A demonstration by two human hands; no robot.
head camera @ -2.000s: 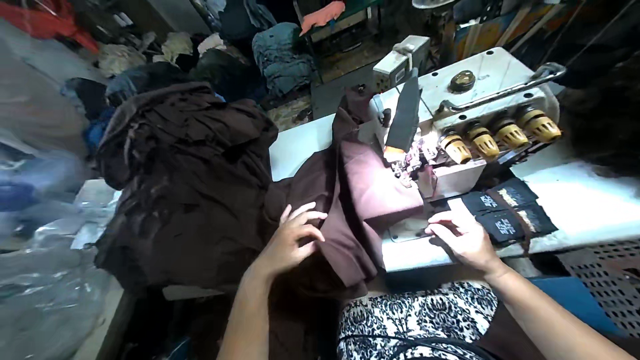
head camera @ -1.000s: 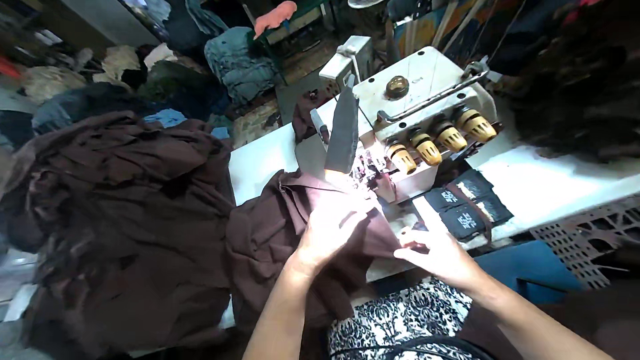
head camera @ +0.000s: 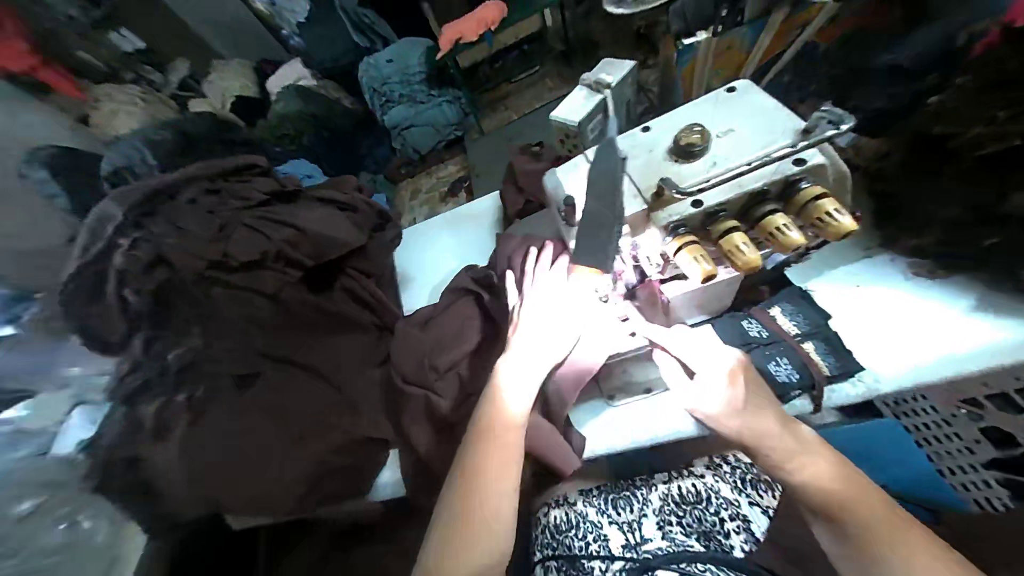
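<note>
A white overlock sewing machine with several yellow tension dials stands on a white table. Dark brown fabric lies left of its needle area and hangs over the front edge. My left hand rests flat on this fabric beside the presser foot, fingers spread and pointing away from me. My right hand is at the front right of the machine bed, thumb and index finger near each other; glare hides whether they pinch anything. A dark flat strip hangs in front of the machine head.
A large heap of dark brown fabric fills the left side. Bundled black labels bearing writing lie right of my right hand. More cloth bundles sit on the floor behind. A perforated panel is at the lower right.
Since one second ago, the brown fabric by the needle has shifted, and more of the machine bed shows between my hands. My left hand now lies flatter, its fingers spread. The view has shifted.
</note>
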